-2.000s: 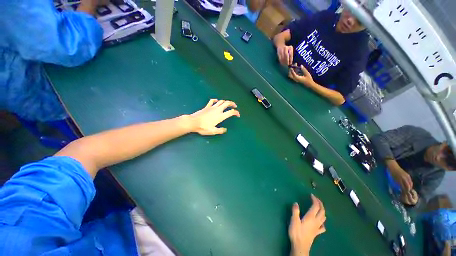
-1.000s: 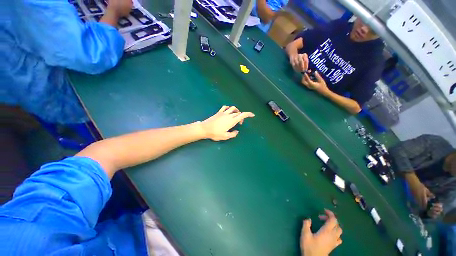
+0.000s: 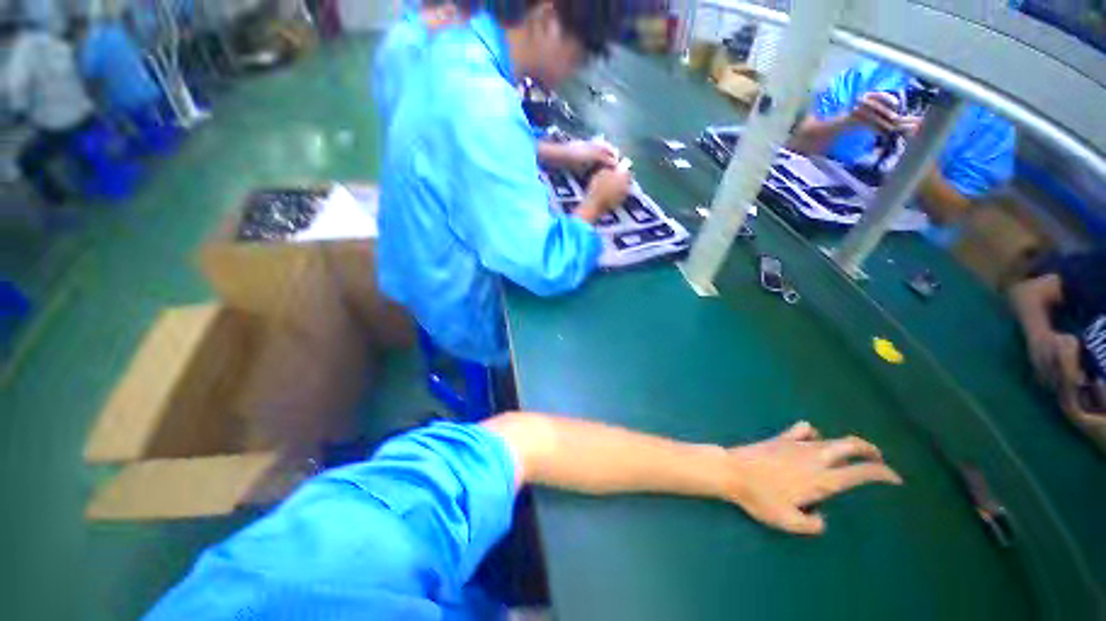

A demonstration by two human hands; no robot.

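Observation:
My left hand [image 3: 810, 476] rests palm down on the green bench [image 3: 631, 388], fingers spread, holding nothing. My right hand is out of the picture. On the green belt beyond my left hand lie a dark phone unit [image 3: 985, 503] at the lower right, blurred, a yellow flat piece [image 3: 888, 351], and a dark phone unit [image 3: 771, 273] with a small ring-shaped part [image 3: 791, 295] beside it. None of them touches my hand.
A worker in blue [image 3: 455, 182] sits at the bench's left edge by a parts tray [image 3: 661, 250]. Metal posts [image 3: 742, 182] stand on the bench. Open cardboard boxes [image 3: 182, 479] stand on the floor at left. Other workers sit across the belt; another small unit [image 3: 923, 283] lies there.
The view has swung left, so the bench items appear further right and the floor and boxes show. My right hand has left the picture. My left hand stays spread on the bench.

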